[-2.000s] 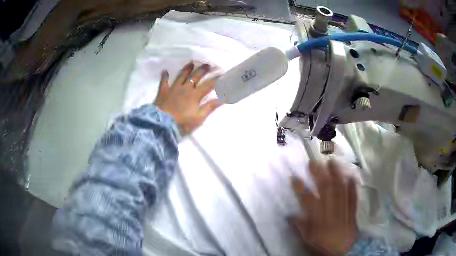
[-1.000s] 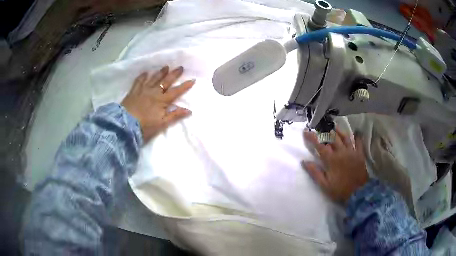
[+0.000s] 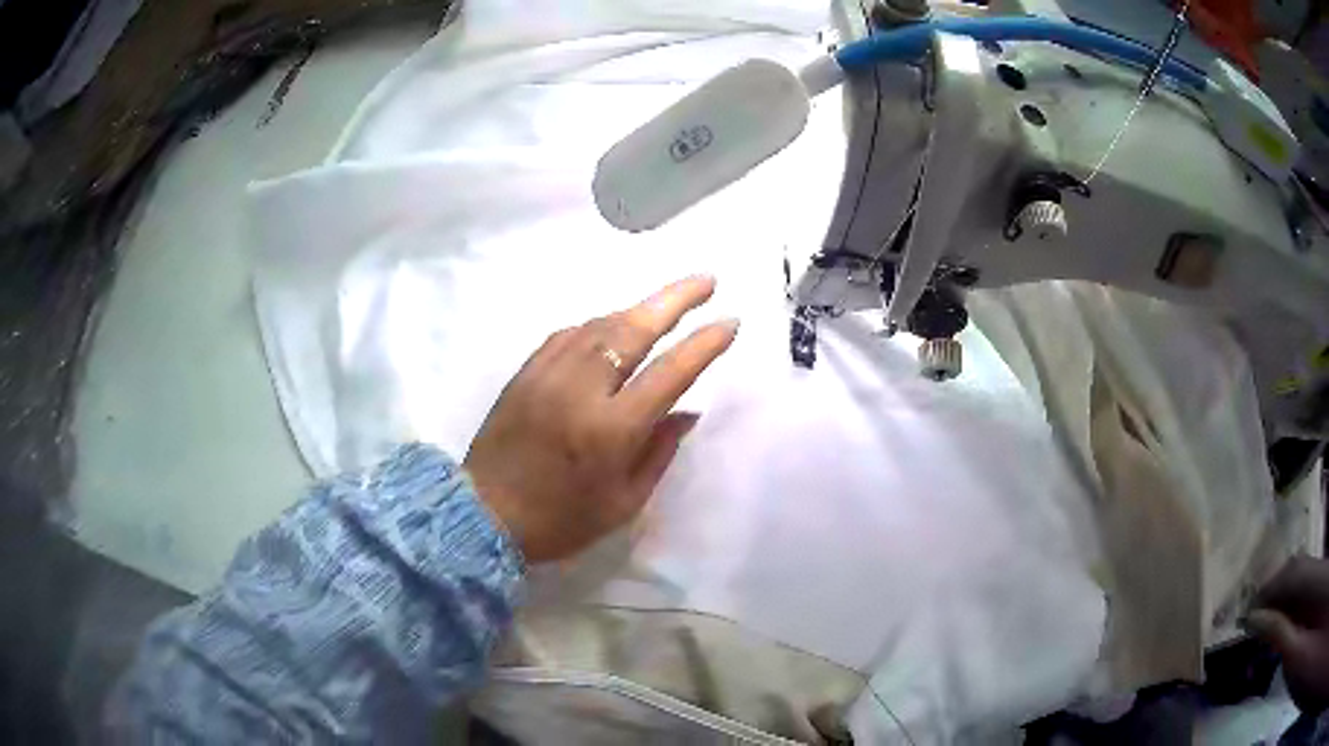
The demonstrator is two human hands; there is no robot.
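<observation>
A white garment piece (image 3: 875,510) lies spread over the machine table and passes under the presser foot (image 3: 803,338). Cream cloth (image 3: 685,656) shows along its front edge, and more cream cloth (image 3: 1151,510) lies at the right. My left hand (image 3: 583,430), with a ring, lies on the white cloth left of the presser foot, fingers apart and pointing toward it. My right hand (image 3: 1297,627) is dark and cut off by the right edge; whether it holds cloth cannot be told.
The sewing machine (image 3: 1108,175) stands at the upper right, with a blue tube (image 3: 1020,29) along its top. The white oval lamp (image 3: 700,143) hangs over the cloth left of the head. The table (image 3: 161,364) curves along the left.
My left hand has moved right, nearer the presser foot. My right hand has left the cloth beside the needle and moved to the far right edge. The machine appears slightly higher in view.
</observation>
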